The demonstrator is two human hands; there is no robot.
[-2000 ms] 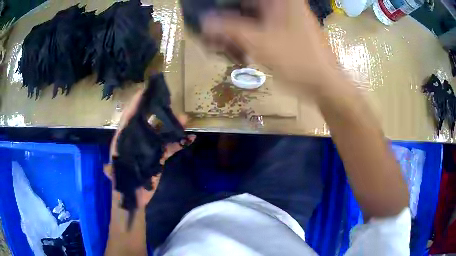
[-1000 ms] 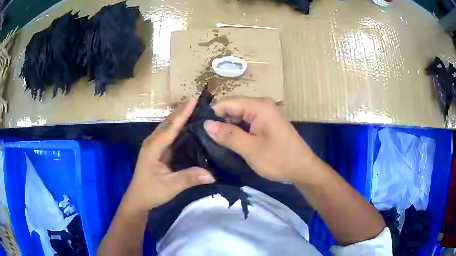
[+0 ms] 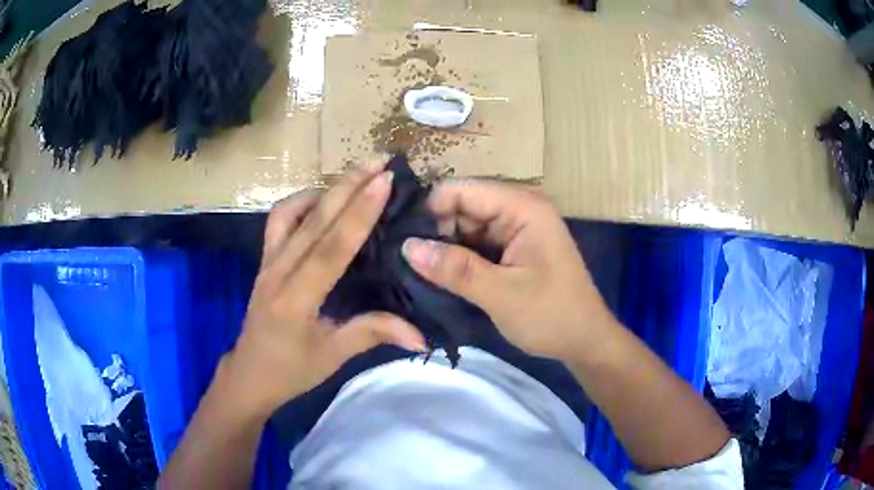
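Observation:
A limp black cloth piece (image 3: pixel 422 287) with a pointed top and jagged hem is held above the lap, just below the table edge. My left hand (image 3: pixel 307 287) holds its left side, fingers along the upper edge and thumb low. My right hand (image 3: pixel 517 258) grips its right side, thumb pressed on the front; the other fingers are partly hidden behind the cloth. A white oval glue dish (image 3: pixel 438 106) sits beyond the hands on a brown-stained cardboard pad (image 3: pixel 508 144). A thin stick rests at the dish's right side.
Overlapping black ragged pieces (image 3: pixel 144 81) lie at the table's left. A small dark clump (image 3: pixel 847 158) lies at the far right. A thin pale stick lies along the pad's far edge. Blue crates (image 3: pixel 77 263) with white plastic and black pieces stand below the table on both sides.
The right hand came back from the far side of the table and took hold of the cloth with the left hand. The view has shifted slightly; both hands stay on the cloth.

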